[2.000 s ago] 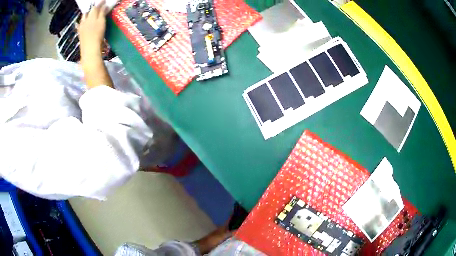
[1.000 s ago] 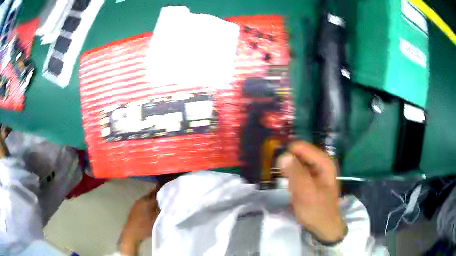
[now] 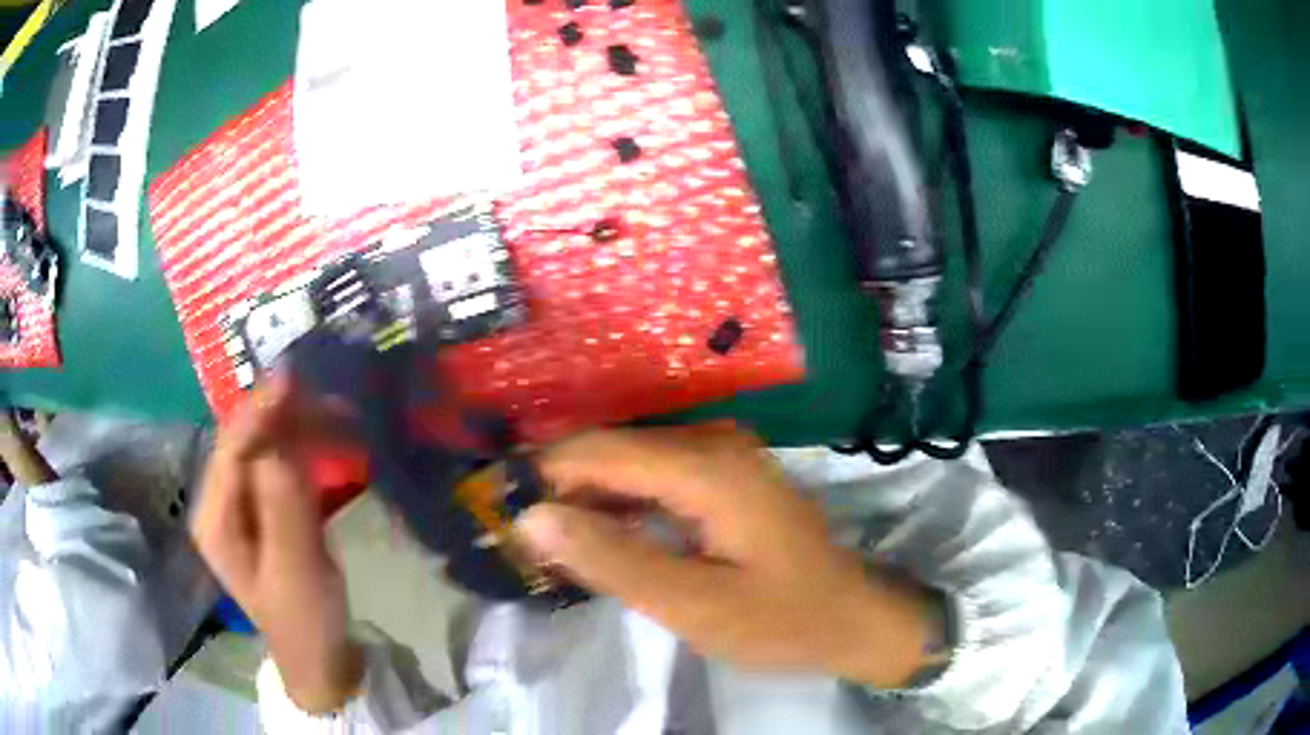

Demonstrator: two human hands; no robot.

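A black phone housing with an orange patch is held above the near edge of the red bubble wrap, blurred by motion. My left hand grips its left end. My right hand grips its right end, thumb and fingers near the orange patch. A circuit board with silver shields lies on the bubble wrap, partly hidden behind the housing. Small black pads lie on the wrap's right side, with a small round component on a thin lead.
A white sheet lies across the wrap's far part. Right of the wrap are a black electric screwdriver, looped cables, a green box and a flat black slab. A black sticker strip lies left. A neighbouring person's pale sleeve shows at left.
The view has turned from the left bench to my work area. My right hand has moved left with the housing since the last earlier frame, and my left hand now holds it too.
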